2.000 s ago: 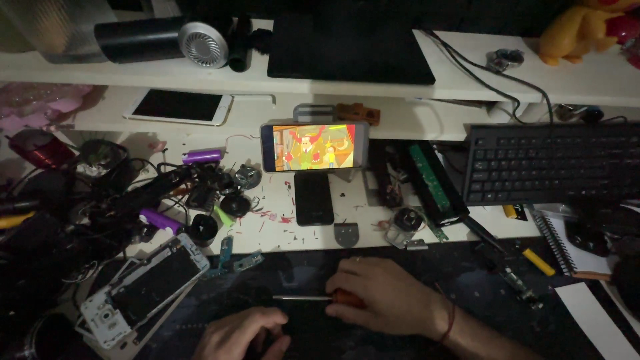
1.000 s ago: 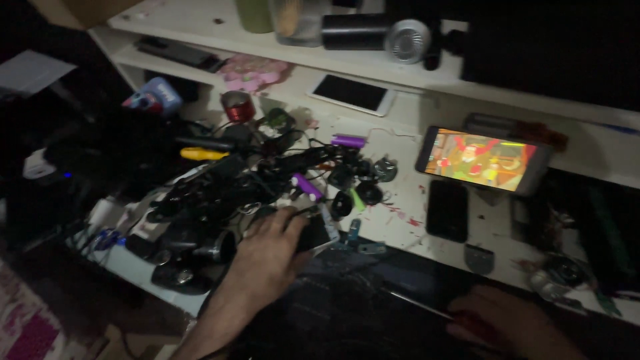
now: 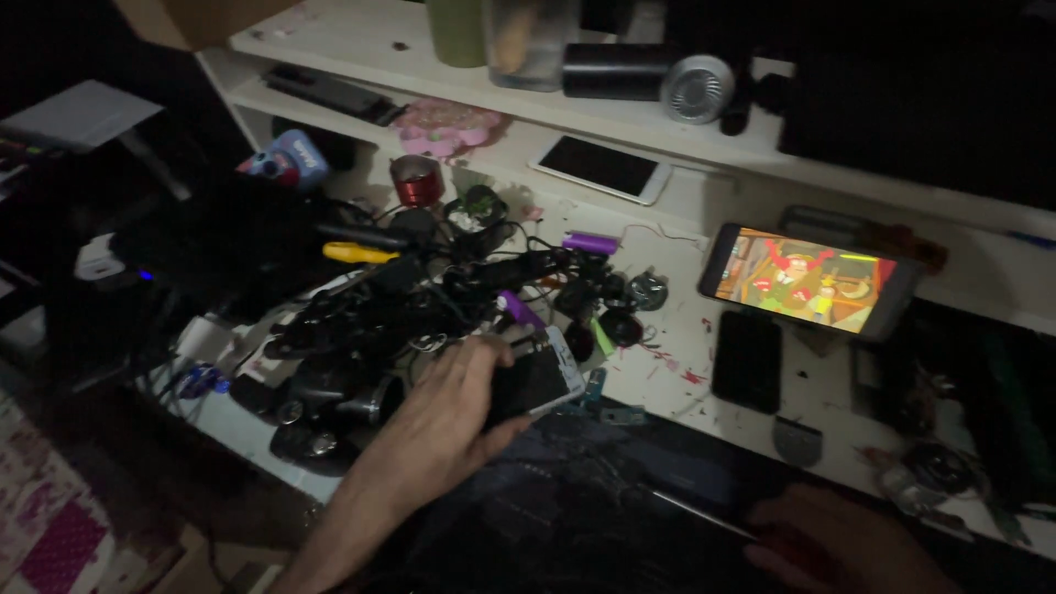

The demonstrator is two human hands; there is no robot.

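My left hand (image 3: 450, 412) spreads over a disassembled phone (image 3: 540, 375) at the front of the cluttered desk, thumb at its near edge and fingers across its far side. Whether it grips the phone or only rests on it cannot be told. At the lower right, dim and blurred, my right hand (image 3: 841, 536) is closed around the red handle of a screwdriver (image 3: 701, 511); the thin metal shaft points up and to the left over the dark mat (image 3: 577, 495). Small teal parts (image 3: 623, 414) lie just right of the phone.
Cables, a black camera (image 3: 330, 404), purple cylindrical cells (image 3: 590, 242) and yellow-handled pliers (image 3: 360, 252) crowd the left. A propped phone (image 3: 804, 280) plays a cartoon above a dark phone (image 3: 747, 361). A white phone (image 3: 602, 169) lies beneath the shelf (image 3: 495, 91).
My left hand has moved from the front of the mat to the disassembled phone on the left. My right hand still holds the screwdriver. The view has turned left.
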